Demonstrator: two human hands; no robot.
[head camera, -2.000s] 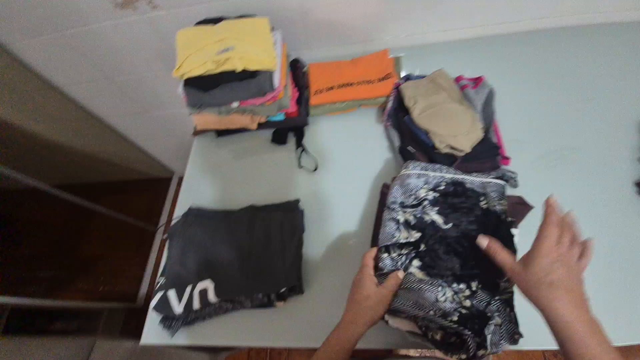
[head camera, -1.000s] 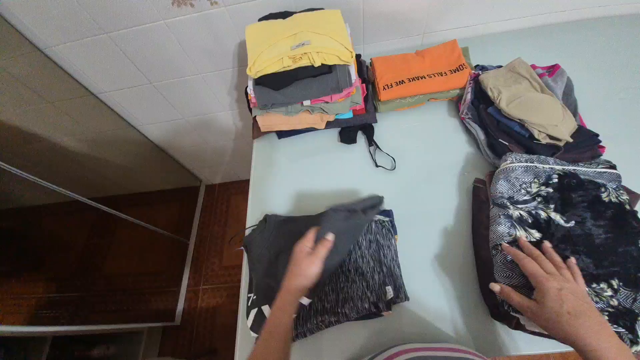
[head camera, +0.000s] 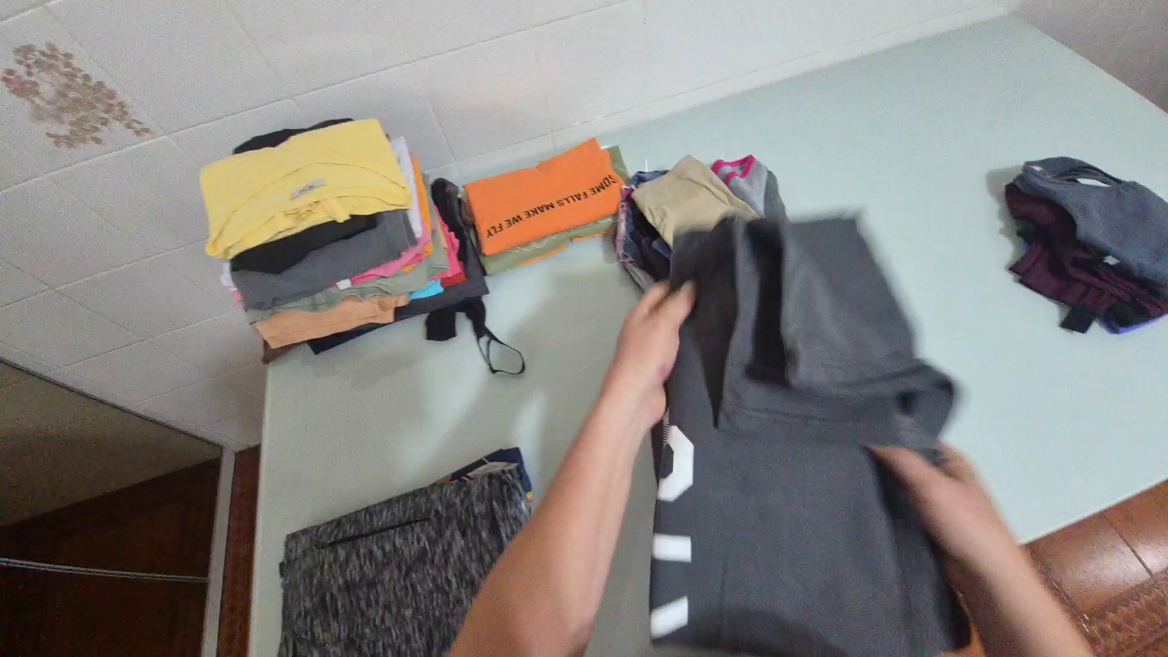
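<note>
A dark grey garment with white lettering (head camera: 803, 511) lies partly unfolded at the front right, over the pile there. My left hand (head camera: 652, 342) grips its upper left edge. My right hand (head camera: 940, 493) is at its right side, fingers partly hidden by the cloth and blurred. Behind it, a beige garment (head camera: 689, 196) tops a mixed pile, partly covered from view. At the front left lies a folded heathered black-and-grey garment (head camera: 401, 566). The patterned black-and-white garment is almost wholly hidden.
A tall stack topped by a yellow shirt (head camera: 310, 187) stands at the back left, with a black strap (head camera: 497, 351) trailing from it. Beside it is a folded orange shirt (head camera: 547, 201). A blue-grey garment (head camera: 1095, 214) tops a small pile at the far right. White tiles border the glass-like table (head camera: 912, 119).
The dark grey garment has moved from the front left pile to the right and is opened out more. Both hands are now at it; my right hand was on the patterned garment.
</note>
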